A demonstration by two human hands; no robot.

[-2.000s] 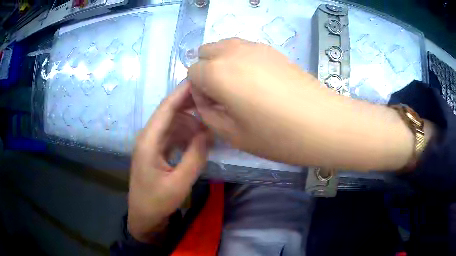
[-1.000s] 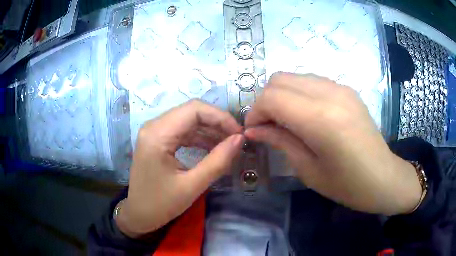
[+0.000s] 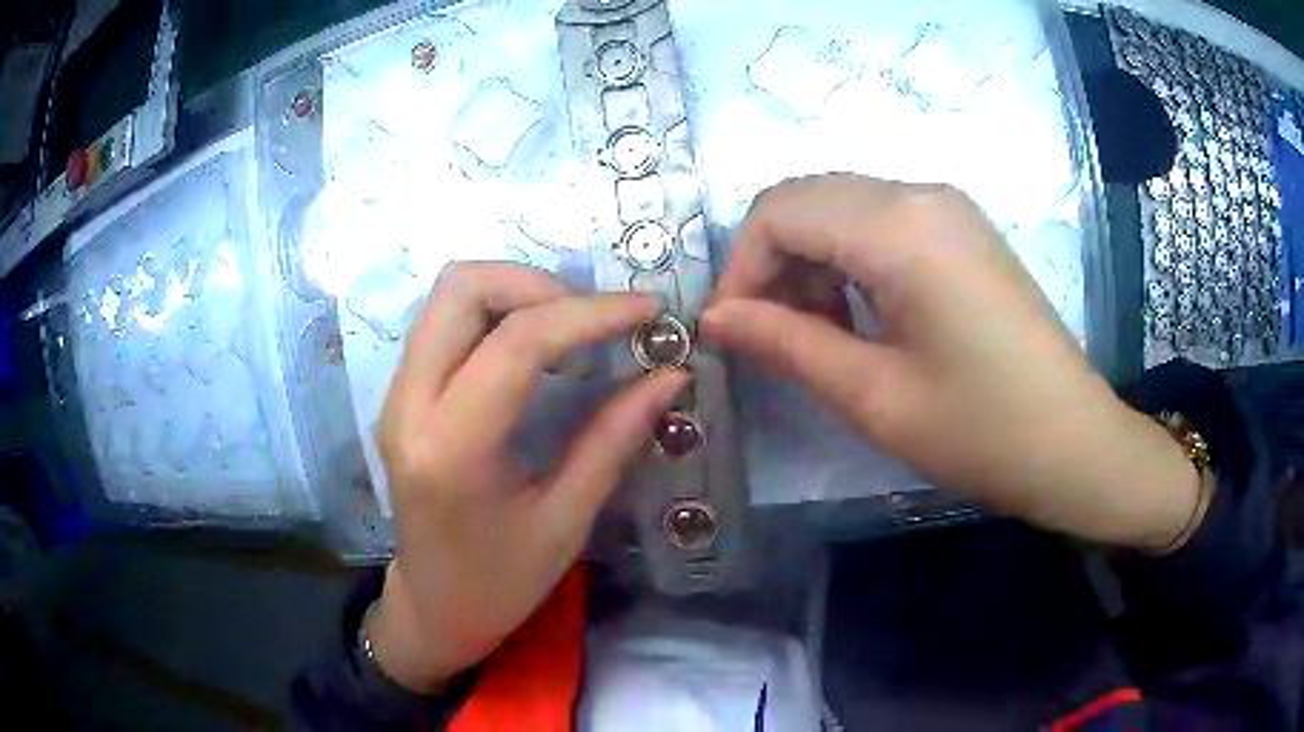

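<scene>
A narrow grey metal strip fixture (image 3: 708, 493) lies across a clear plastic tray (image 3: 494, 122). A metal-rimmed disc (image 3: 662, 343) is in line with the strip's seats. My left hand (image 3: 494, 458) has its index finger above and its thumb below this disc, at its rim. My right hand (image 3: 915, 358) is to the right of the strip, fingertips slightly apart at the strip's edge, with nothing visible between them. Two discs with dark reddish centres, one (image 3: 677, 433) and a lower one (image 3: 689, 523), sit in the strip below. Seats further up show pale rings.
A second clear tray (image 3: 172, 358) is at the left. Two small discs sit at the big tray's upper left. A wide silver plate (image 3: 1208, 186) with rows of small parts is at the right, beside a round black object (image 3: 1130, 126). A red button is on equipment at the left.
The strip and trays shift left in view. My hands, pinched together over the strip a second ago, have parted slightly; the disc between my left finger and thumb now shows face up.
</scene>
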